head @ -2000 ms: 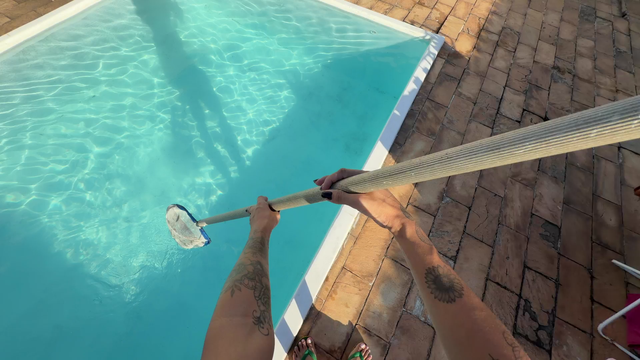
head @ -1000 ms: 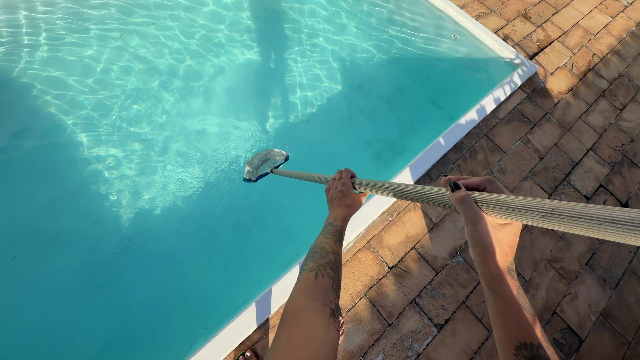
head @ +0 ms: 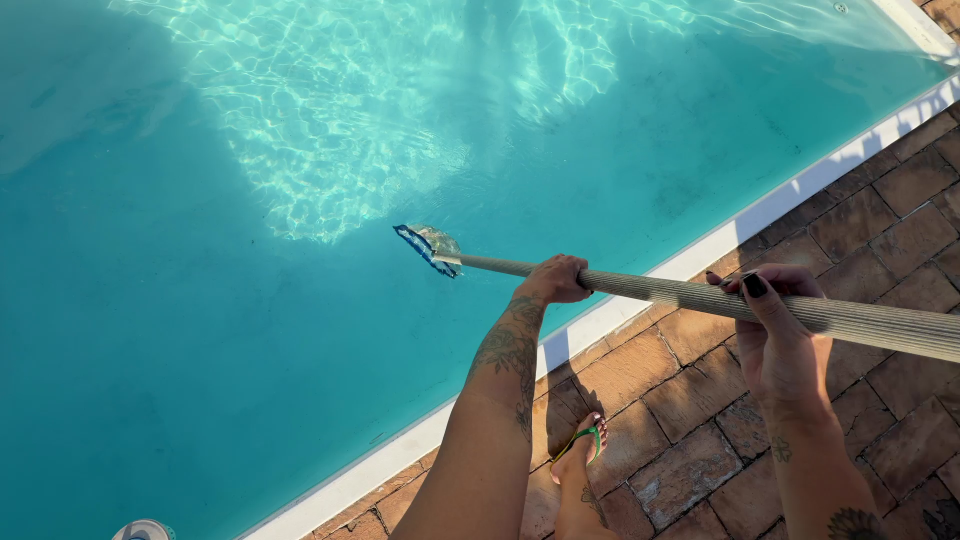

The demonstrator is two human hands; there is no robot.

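A long ribbed pole (head: 675, 293) crosses the view from the right edge to a pool skimmer net (head: 436, 247) with a blue rim, which lies at the water of the pool (head: 225, 360). My left hand (head: 559, 279) is closed around the pole, on the part nearer the net, above the water by the pool's edge. Farther back, over the paving, my right hand (head: 784, 322) grips the thicker part of the pole, its thumb on the near side.
The white pool coping (head: 720, 244) runs diagonally beside brick paving (head: 690, 450). My foot in a green flip-flop (head: 592, 442) stands near the edge. A round pale object (head: 144, 530) is at the bottom left, and a round fitting (head: 840, 7) is at the top right.
The net has swung round to point the other way, its blue rim now on the left side. Both hands still hold the pole. The view has shifted toward the left along the pool.
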